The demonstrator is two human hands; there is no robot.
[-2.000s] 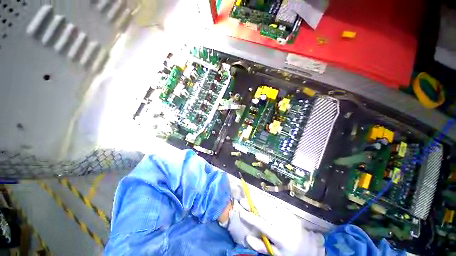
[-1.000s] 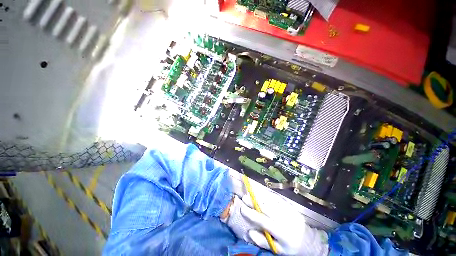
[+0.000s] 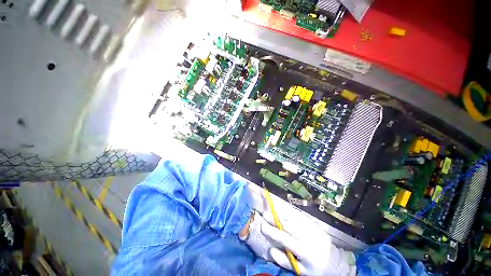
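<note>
My left hand (image 3: 259, 237) and my right hand (image 3: 320, 253), both in white gloves, are together at the bottom centre, in front of the carrier's near rail. A thin yellow stick (image 3: 276, 216) slants up from my right hand, its tip near the rail. My left hand's fingers overlap the right hand, so its grip is unclear. Beyond the hands, a green circuit board (image 3: 304, 135) with yellow blocks and a ribbed heatsink (image 3: 353, 145) lies in a dark carrier (image 3: 371, 186). Neither hand touches the board.
Another board (image 3: 221, 97) is at the left, partly washed out by glare. A third board (image 3: 430, 188) is at the right, crossed by a blue cord (image 3: 412, 218). Behind are a red mat (image 3: 425, 59) with a spare board (image 3: 312, 21) and a yellow tape roll (image 3: 476, 102). A grey machine cover (image 3: 54, 108) is left.
The boards, carriers and red mat have shifted slightly right in the picture, and the red mat also up. The hands and stick stay together in nearly the same place.
</note>
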